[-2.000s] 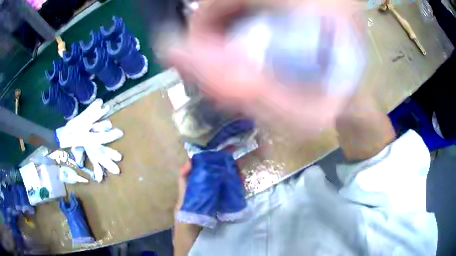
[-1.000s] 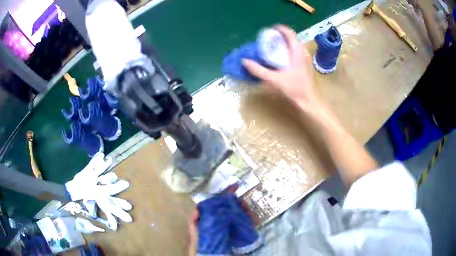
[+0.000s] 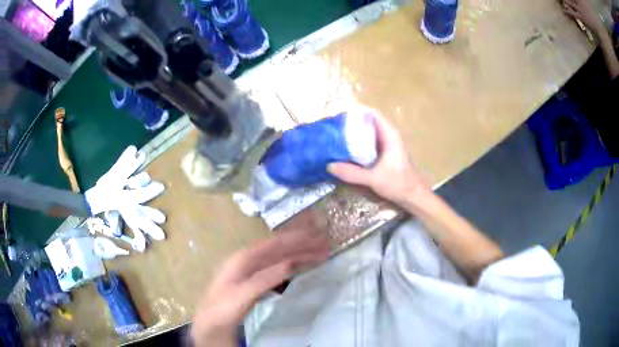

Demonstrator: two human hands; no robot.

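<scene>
My right hand (image 3: 377, 166) holds a blue shorts part (image 3: 309, 150) on its side by its frilled end, just right of the press pad (image 3: 210, 166). The part's other end points left, over the white sheet (image 3: 298, 203). My left hand (image 3: 261, 271) is blurred, below the sheet near the bench's front edge, with fingers extended to the right and nothing seen in it. The black press mechanism (image 3: 156, 61) stands above the pad. The press base is not clearly seen.
White gloves (image 3: 125, 196), a white packet (image 3: 74, 261) and a blue shorts part (image 3: 119, 305) lie at left on the bench (image 3: 421, 95). More blue parts (image 3: 237, 27) and a tan leg (image 3: 63, 149) are on the green belt. Another person's hand (image 3: 587, 13) is at upper right.
My right hand has brought a blue part from over the belt down to the press. My left hand no longer holds the shorts seen earlier at the front edge. The view has shifted.
</scene>
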